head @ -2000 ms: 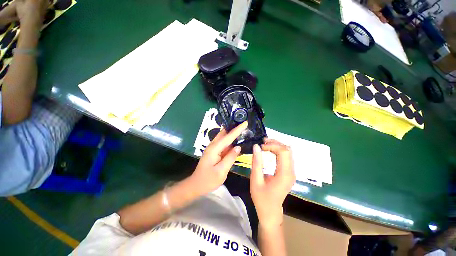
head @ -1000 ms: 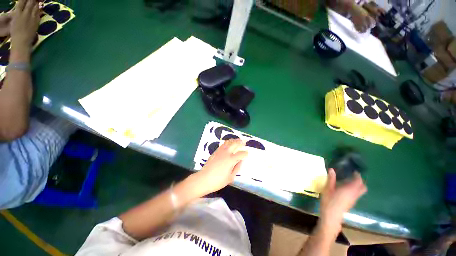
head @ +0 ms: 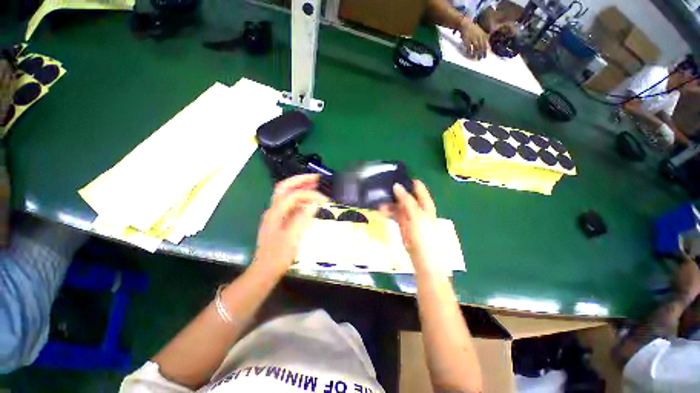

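Note:
A glossy black plastic housing (head: 376, 184), blurred by motion, is held just above the pad sheet. My right hand (head: 417, 222) grips its right end. My left hand (head: 285, 215) is at its left end, fingers bent against it; the exact contact is blurred. The white pad sheet (head: 384, 257) lies below, with a few black round pads at its upper left, partly hidden by the housing and hands. More black housings (head: 284, 130) lie just behind my left hand.
Fanned white backing sheets (head: 165, 165) lie left. A white upright (head: 303, 57) stands behind. A yellow-edged pad-sheet stack (head: 506, 150) and a small black part (head: 592, 223) are right. An open carton (head: 460, 357) is below the edge. Other workers sit around.
My left hand has come off the pad sheet onto the housing. My right hand has come back from the right to the housing. A black part now lies at the right. The view has shifted right.

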